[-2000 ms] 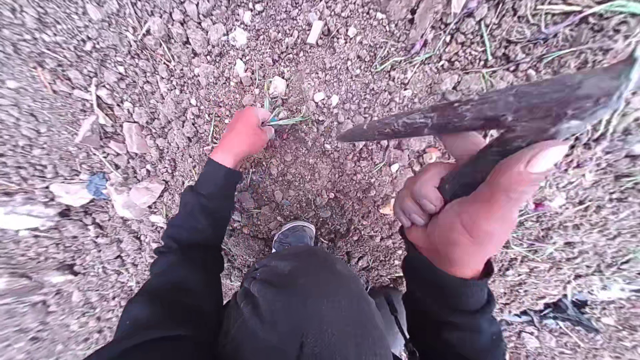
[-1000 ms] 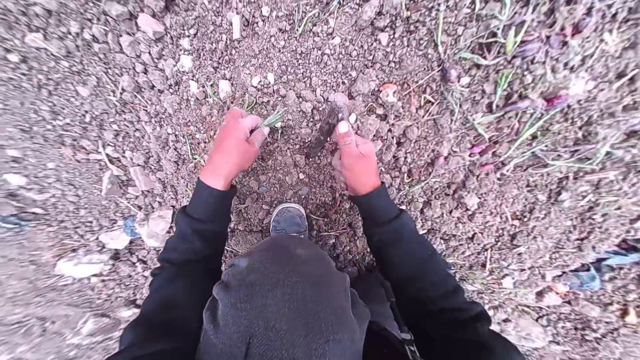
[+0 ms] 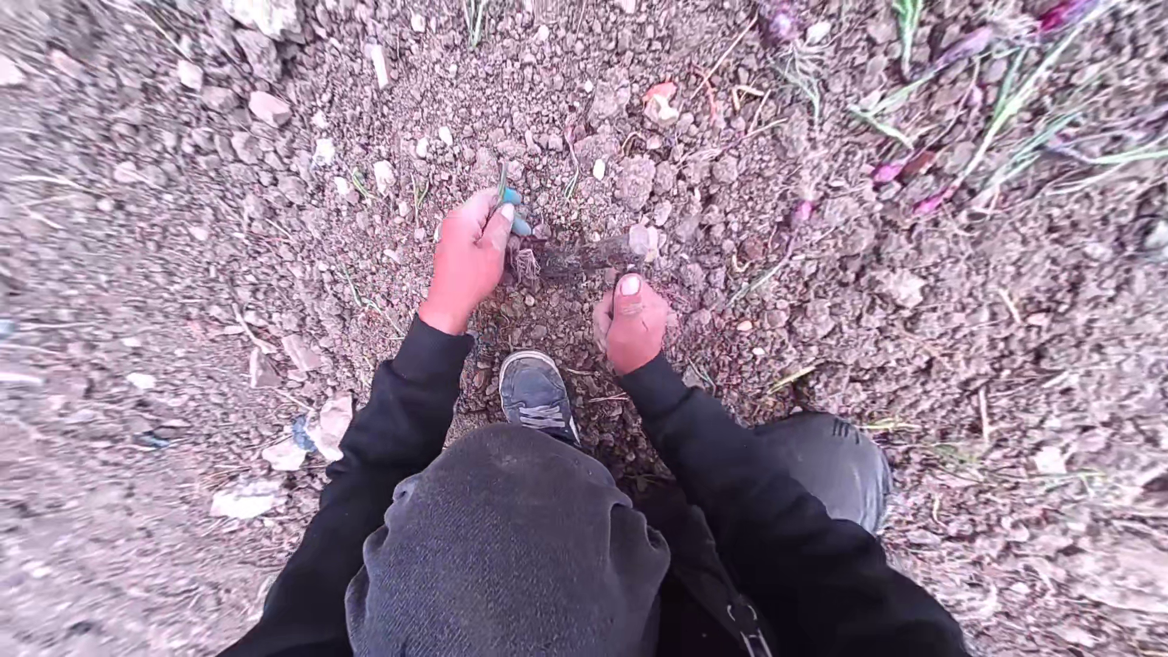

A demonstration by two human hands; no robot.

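Note:
My left hand (image 3: 470, 255) pinches a green plant stem (image 3: 502, 182) between thumb and fingers, low over the soil. Bluish-green leaf parts show at its fingertips. My right hand (image 3: 634, 319) is closed on the short handle of a hand digging tool (image 3: 589, 255), which looks like a small hoe. The tool's dirt-coated head lies across the soil between my hands, its left end close to my left fingers. Fibrous roots (image 3: 525, 265) show at that end; whether they touch the tool I cannot tell. Most of the handle is hidden in my right hand.
Uprooted purple onions (image 3: 931, 196) with green leaves lie at the upper right. My shoe (image 3: 537, 392) stands just below the hands. Stones (image 3: 269, 108) and clods dot the soil, and pale scraps (image 3: 333, 424) lie at the left.
The tool, raised at the right two seconds ago, has come down to the soil between my hands. Since one second ago its head has turned from steep to nearly crosswise.

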